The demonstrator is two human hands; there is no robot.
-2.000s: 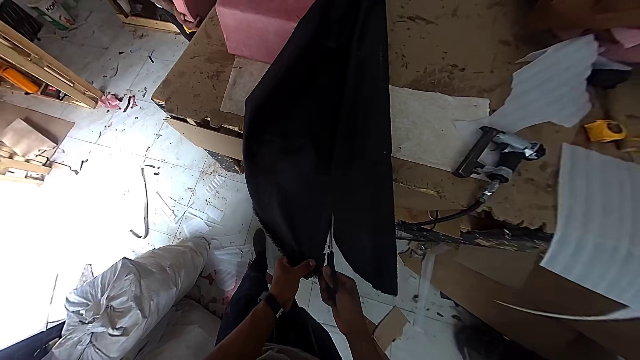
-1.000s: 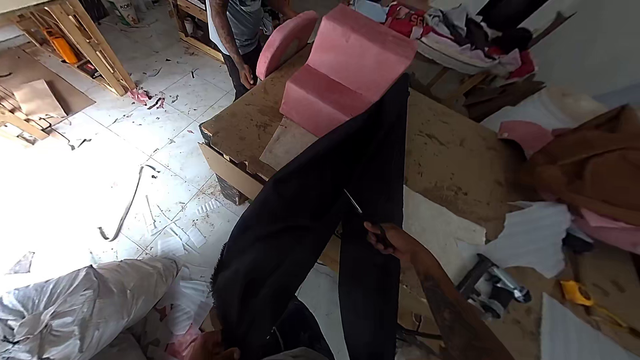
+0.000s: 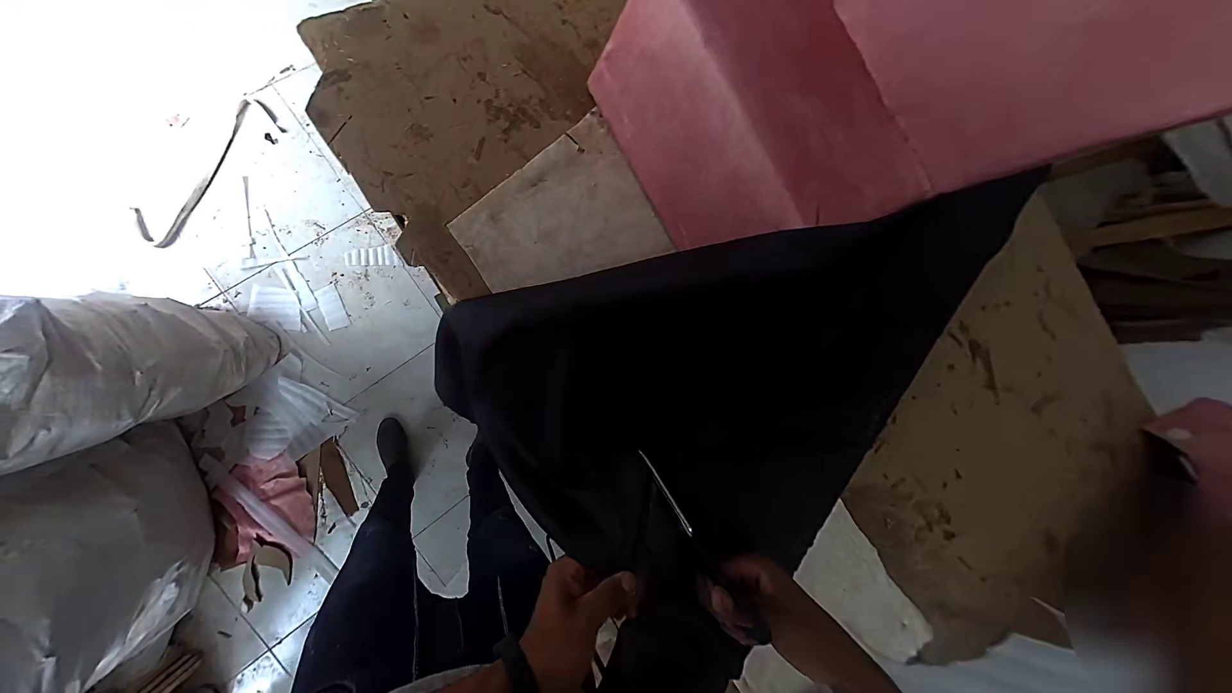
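Black fabric [image 3: 712, 356] drapes from the pink foam-like block over the table edge toward my lap. My left hand [image 3: 577, 611] pinches the fabric's lower part between thumb and fingers, a dark band on its wrist. Just to the right, my right hand [image 3: 756, 602] grips the dark handles of a pair of scissors [image 3: 669, 496]. The blade lies against the fabric, pointing up and left; the other blade is hidden or too dark to tell.
A worn brown tabletop [image 3: 462, 115] carries a pink upholstered block [image 3: 770, 106] and a pale sheet [image 3: 568, 212]. Wrapped white bundles [image 3: 115, 375] lie at left, near foam scraps [image 3: 289, 414] and a pink cloth scrap [image 3: 274, 500] on the tiled floor. A blurred brown shape is at lower right.
My right hand with the scissors, held out over the fabric one second ago, is now low beside my left hand. The fabric lies differently across the table edge. The view has shifted closer.
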